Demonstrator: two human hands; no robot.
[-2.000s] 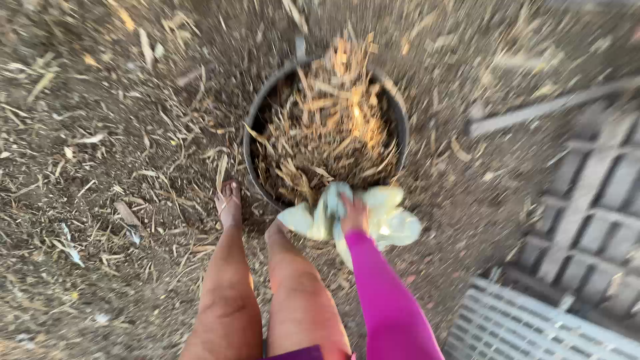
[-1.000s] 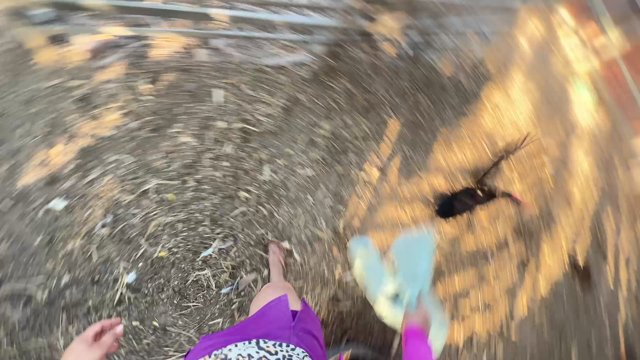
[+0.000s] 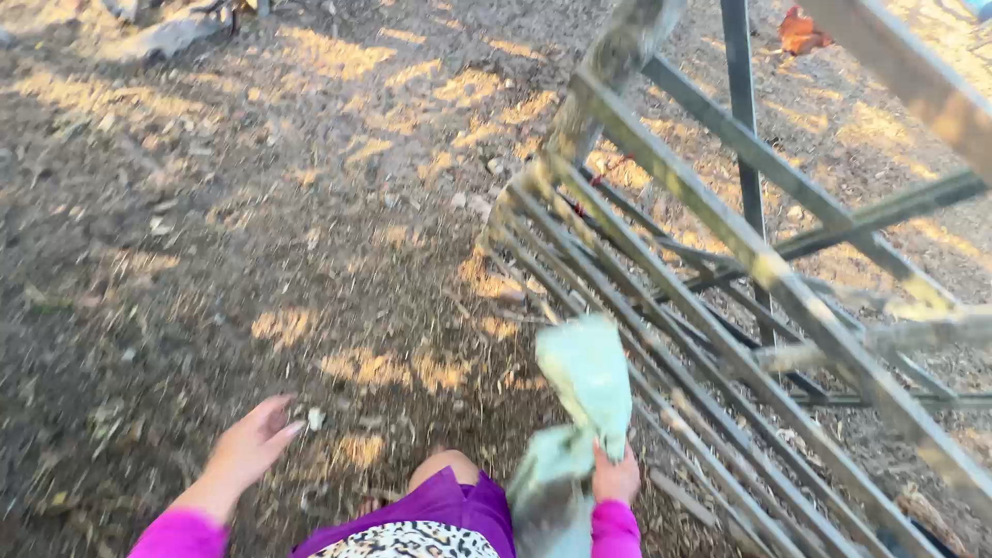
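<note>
A pale green cloth point(image 3: 585, 372) is bunched in my right hand point(image 3: 618, 473), low and right of the middle. One part of it stands up above my fist, and the rest hangs below and to the left beside my purple shorts. My left hand point(image 3: 252, 446) is at the lower left, over the ground, with its fingers apart and nothing in it. The slatted frame is just to the right of my right hand; whether they touch cannot be told.
A large slatted frame point(image 3: 690, 287) leans across the right side, by a rough wooden post point(image 3: 612, 74). Behind it is a reddish-brown hen point(image 3: 802, 32). A pale log or stone point(image 3: 174, 35) lies at the top left. Dry litter covers the dirt ground.
The view has moved well away from the round tub of wood chips, and the slatted frame is now close on the right. The cloth is still in my right hand, lifted from the tub's rim.
</note>
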